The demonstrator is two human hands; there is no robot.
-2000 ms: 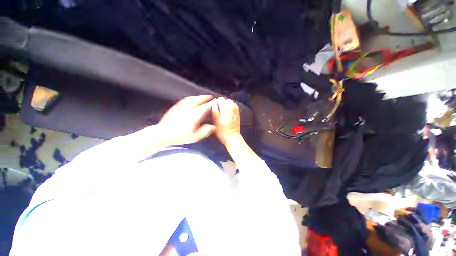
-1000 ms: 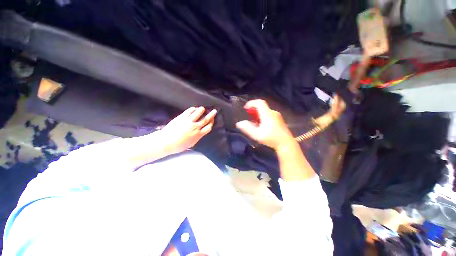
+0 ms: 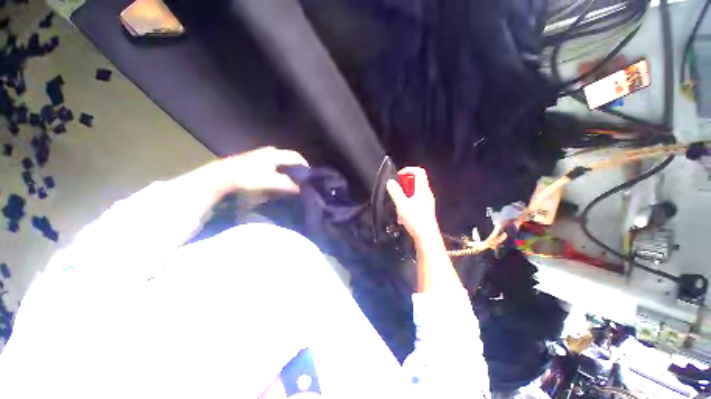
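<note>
My right hand (image 3: 413, 204) is shut on the steam iron (image 3: 381, 195), which has a dark pointed soleplate and a red spot at the handle. The iron is tilted on its side, its tip towards the top of the picture. My left hand (image 3: 269, 170) is at the edge of a bunched dark garment (image 3: 331, 195), with its fingers on the cloth. The glare hides how firmly it grips. The garment lies over the dark padded board (image 3: 187, 78). A tan hose (image 3: 468, 249) runs from the iron to the right.
A grey padded bar (image 3: 312, 70) lies along the board. A tan block (image 3: 152, 19) is at the board's far end. Heaped dark garments (image 3: 468, 93) lie behind. Right are a pale bench (image 3: 616, 187), cables and a phone-like object (image 3: 617, 84). Dark scraps cover the floor (image 3: 117, 148) at left.
The view has turned, so the board runs more steeply. My right hand took up the iron and now holds it tilted. The cloth by my left hand is now bunched up.
</note>
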